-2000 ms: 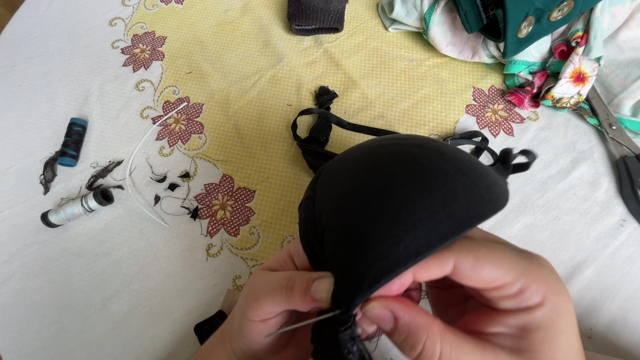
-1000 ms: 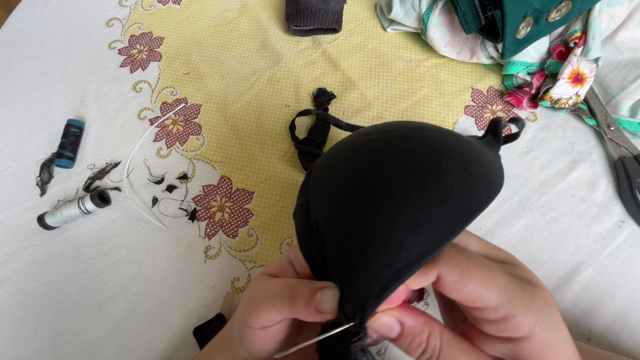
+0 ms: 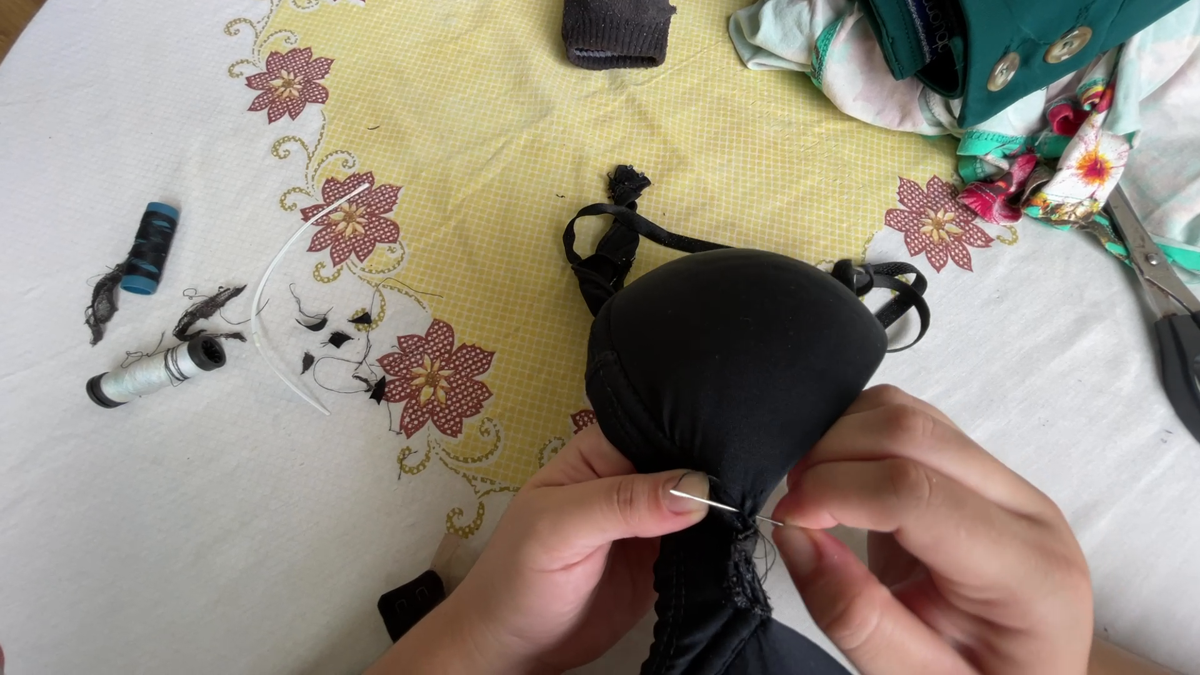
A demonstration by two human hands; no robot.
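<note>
A black bra (image 3: 741,356) lies between my hands, one padded cup facing up and its straps trailing behind. Thumb and fingers of my left hand (image 3: 600,525) pinch the fabric at the gathered centre between the cups. A sewing needle (image 3: 703,501) passes through the cloth there, its tip over my left thumb. My right hand (image 3: 919,525) holds the needle's other end between thumb and forefinger, close to some loose dark thread. Frayed stitching shows just below the needle. The bra's hook end (image 3: 411,605) sticks out beside my left wrist.
To the left lie a blue-ended spool of dark thread (image 3: 150,247), a spool of white thread (image 3: 157,371), a curved white underwire (image 3: 258,314) and black scraps (image 3: 337,338). Dark ribbed cloth (image 3: 616,34) is at the top. Scissors (image 3: 1162,300) and folded green clothing (image 3: 1031,56) are at right.
The needle has turned; its tip now points up and left over my left thumb, where before it pointed down and left. The cup has tilted a little between my hands.
</note>
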